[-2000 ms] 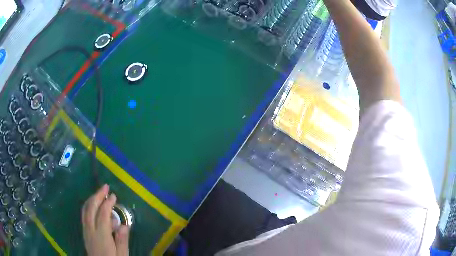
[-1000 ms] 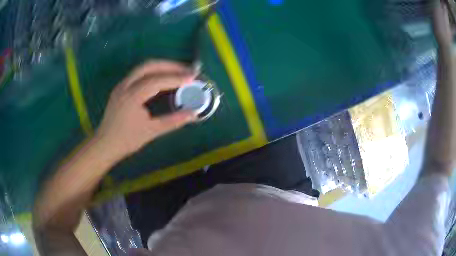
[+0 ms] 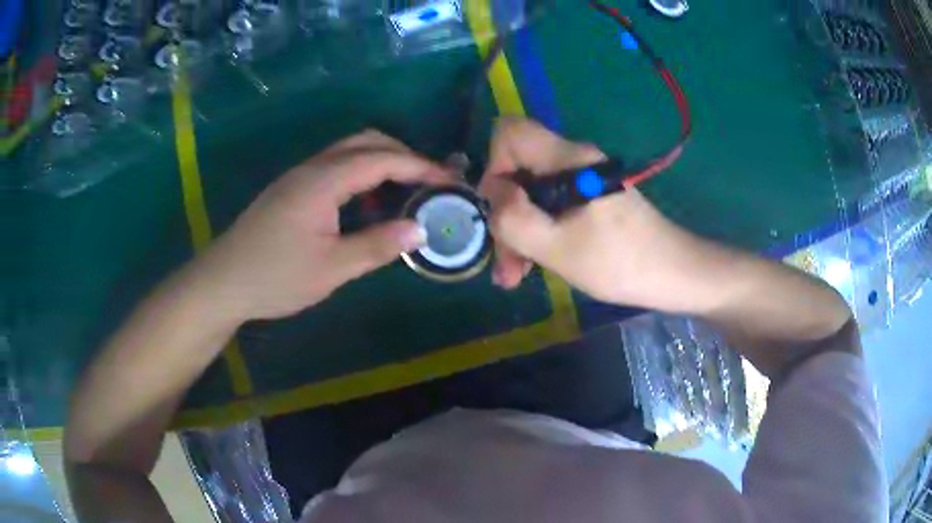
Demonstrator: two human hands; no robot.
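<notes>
The round part (image 3: 448, 231), a disc with a pale centre, white ring and dark rim, sits in the round test fixture (image 3: 446, 274), whose brass-coloured edge shows below it. My left hand (image 3: 307, 220) holds the round part from the left, its thumb on the rim. My right hand (image 3: 552, 215) grips the black test probe (image 3: 572, 188) with a blue dot on it, close to the part's right edge. The probe's tip is hidden by my fingers, so contact cannot be told. The red test lead (image 3: 677, 92) loops up from the probe's rear.
A clear blister tray (image 3: 112, 133) with several round parts lies upper left, with a white label (image 3: 427, 17). Another loose disc (image 3: 669, 5) is cut off at the top edge. Filled clear trays (image 3: 869, 92) stand at the right. Stacked trays (image 3: 690, 378) are below the mat's front edge.
My right hand has come in from the far right and now holds the probe beside the part. My left hand stays at the part and fixture. The view has shifted.
</notes>
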